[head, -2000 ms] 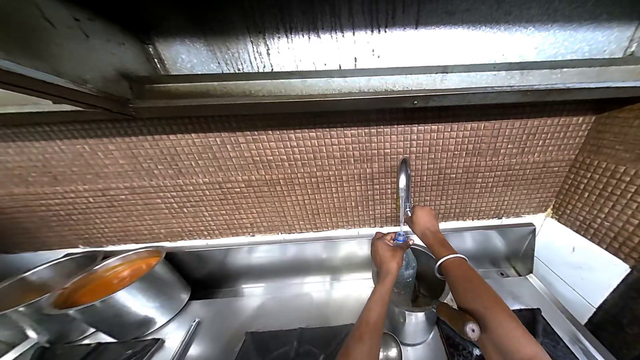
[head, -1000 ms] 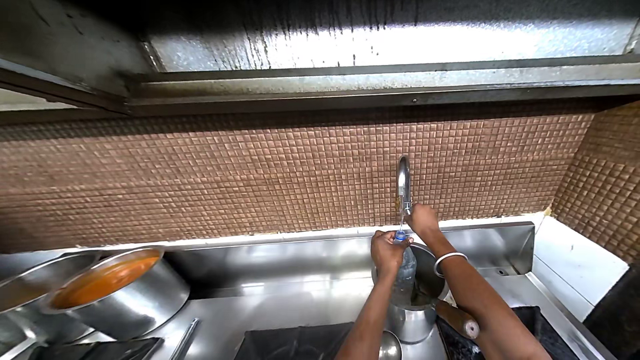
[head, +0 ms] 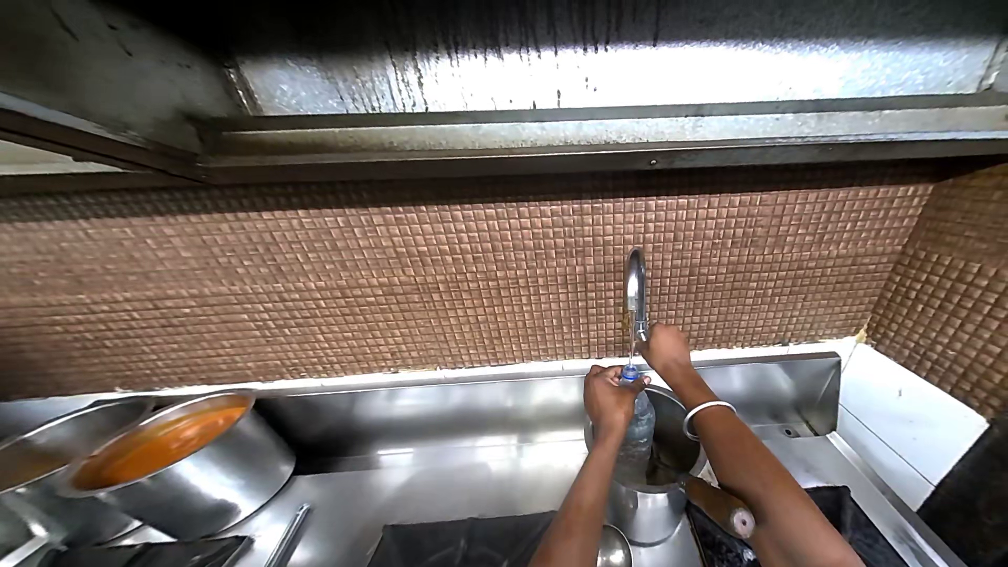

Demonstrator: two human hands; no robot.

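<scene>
My left hand [head: 610, 398] grips the neck of a clear plastic bottle [head: 639, 429], its blue-ringed mouth under a curved metal faucet [head: 636, 283]. A thin stream of water runs from the spout into the bottle. With a white bangle on its wrist, my right hand [head: 666, 346] is closed at the faucet's base, on what looks like its handle; the fingers are partly hidden. The bottle's lower part is inside a steel pot [head: 646, 512], where a utensil with a thick brown handle [head: 720, 508] also rests.
At the left, a steel pot of orange sauce [head: 169, 445] stands beside another steel pot [head: 47, 449]. Black burner areas [head: 461, 539] lie along the near edge, with a metal rod [head: 288, 537] and a round metal bowl or ladle [head: 614, 546]. A metal hood [head: 551, 130] hangs overhead.
</scene>
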